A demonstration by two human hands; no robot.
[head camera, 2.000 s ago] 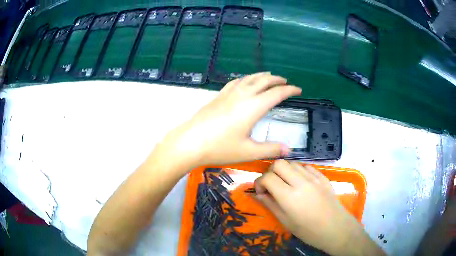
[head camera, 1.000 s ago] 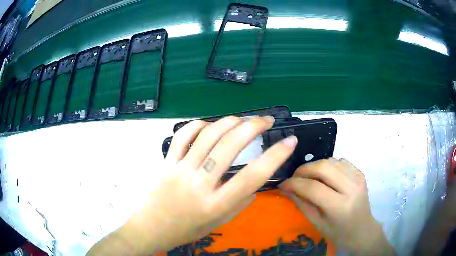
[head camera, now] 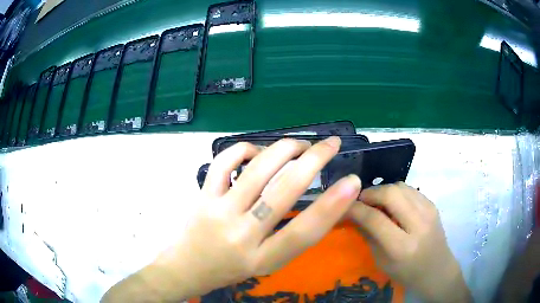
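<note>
My left hand (head camera: 260, 207) grips a black phone middle frame (head camera: 379, 163) across its window and holds it tilted above the parts tray. My right hand (head camera: 405, 228) is at the near edge of that frame, with thumb and index finger pinched together against it. Whether a side key is between the fingertips cannot be seen. Other frames (head camera: 340, 127) lie just behind the held one, partly hidden by it and by my left hand. The orange parts tray (head camera: 314, 254) is below my hands, with loose black side keys (head camera: 355, 292) along its near part.
A green conveyor belt (head camera: 355, 77) runs behind the white table covering (head camera: 106, 207). A row of frames (head camera: 174, 74) lies on the belt at the left, and another frame (head camera: 510, 80) is at the far right. A blurred dark shape is at the lower right edge.
My left hand has taken hold of a frame and tilted it; my right hand has moved from above the tray to its edge. The belt frames have shifted left, and another appears at right.
</note>
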